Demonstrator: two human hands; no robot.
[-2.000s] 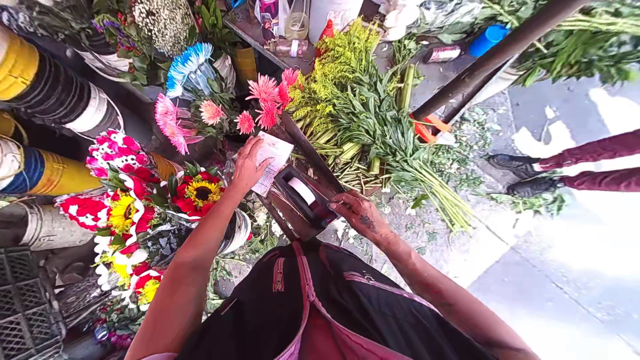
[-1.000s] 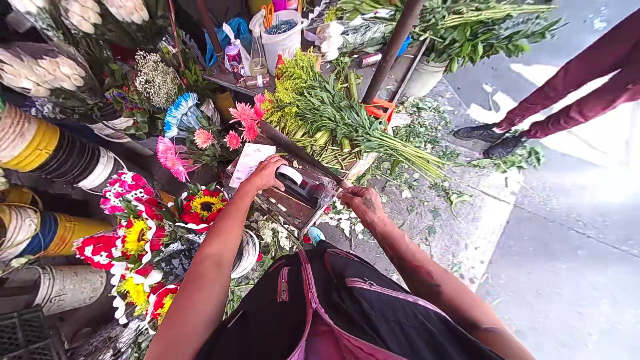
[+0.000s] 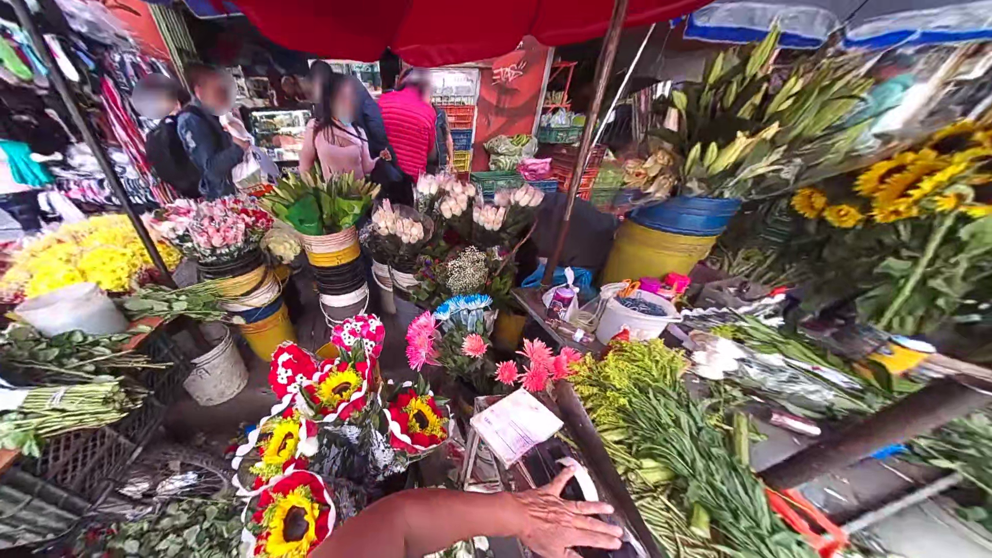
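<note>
My left hand [image 3: 570,519] lies palm down with its fingers spread, at the bottom centre of the head view, over a dark box-like thing with a white curved part [image 3: 580,480]; what that thing is, I cannot tell. Just above the fingers lies a white paper pad with writing [image 3: 516,425]. My right hand is out of view. Left of my forearm stand wrapped bouquets with a sunflower [image 3: 294,523] and red petals. Behind the pad are pink daisies [image 3: 535,364] and blue daisies [image 3: 463,308]. Cut green stems with yellow blossom [image 3: 659,418] lie to the right.
A wooden pole [image 3: 589,139] holds a red umbrella [image 3: 465,23]. A white bucket [image 3: 635,316] stands on the table beyond the stems. A thick dark pole [image 3: 876,434] crosses the lower right. Stacked buckets [image 3: 337,267] of flowers stand left, with several people [image 3: 341,143] behind.
The view has swung up a lot, so the stall and people behind it show. My right hand has gone out of view. My left hand's fingers are now spread over the dark thing.
</note>
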